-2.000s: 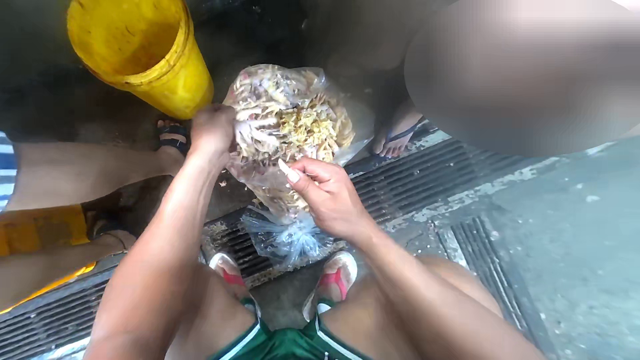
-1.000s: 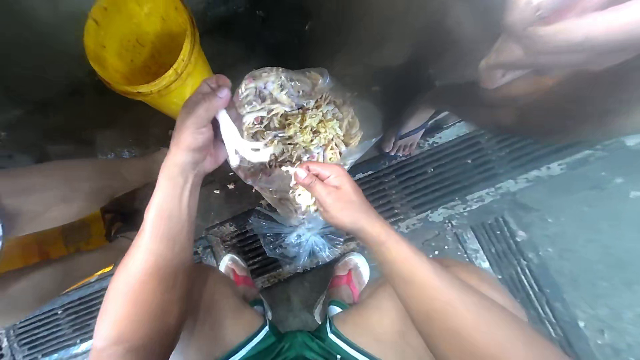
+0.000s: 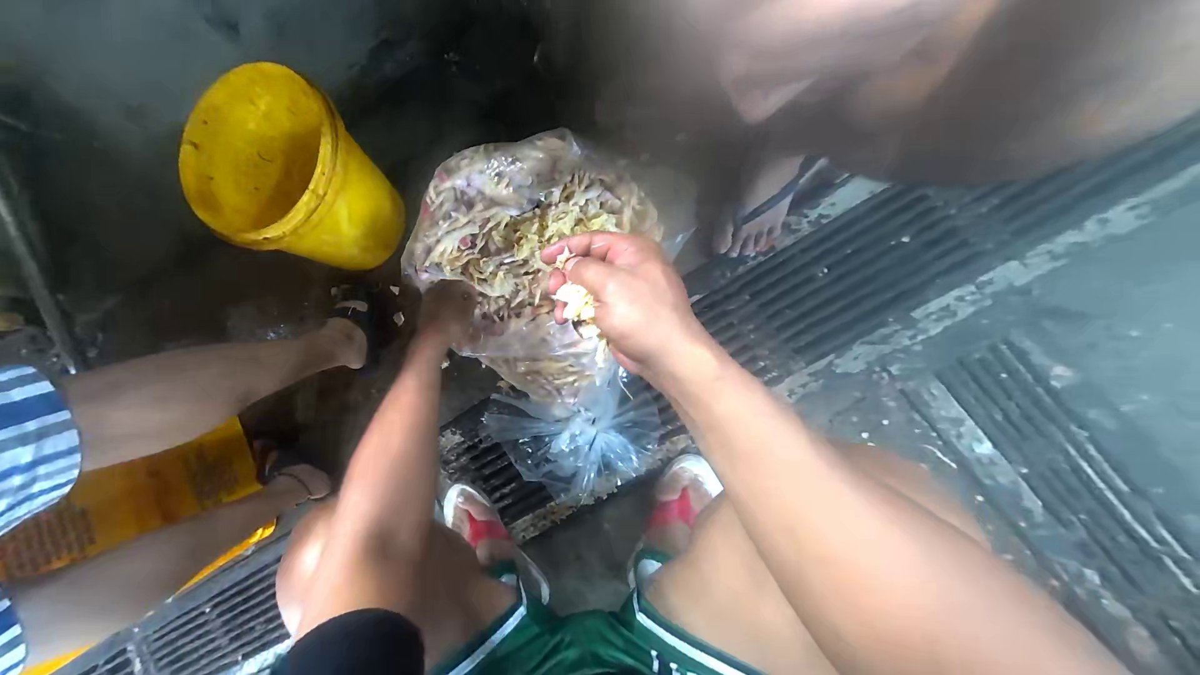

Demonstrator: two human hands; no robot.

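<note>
A clear plastic bag [image 3: 487, 169] stuffed with pale, flaky, dried-looking pieces lies on the wet floor in front of my feet. Its torn or open upper face shows the loose flakes [image 3: 525, 239], and its gathered end [image 3: 586, 427] points toward me. My left hand [image 3: 448, 314] is at the bag's lower left side, dim and partly merged with the plastic; whether it grips anything is hidden. Over the bag's right part, my right hand [image 3: 633, 295] has its fingers curled around a small bunch of whitish-yellow pieces [image 3: 577, 302].
A yellow plastic bucket [image 3: 361, 211] stands up and left of the bag. Another person's legs [image 3: 187, 398] and a yellow object [image 3: 159, 492] are at left. Another person's foot [image 3: 761, 225] is beyond the bag at right. Metal grating [image 3: 825, 267] crosses the floor.
My left hand has gone from above the bag's left edge, where it held a white piece, down to the bag's lower left side. That white piece no longer shows in it.
</note>
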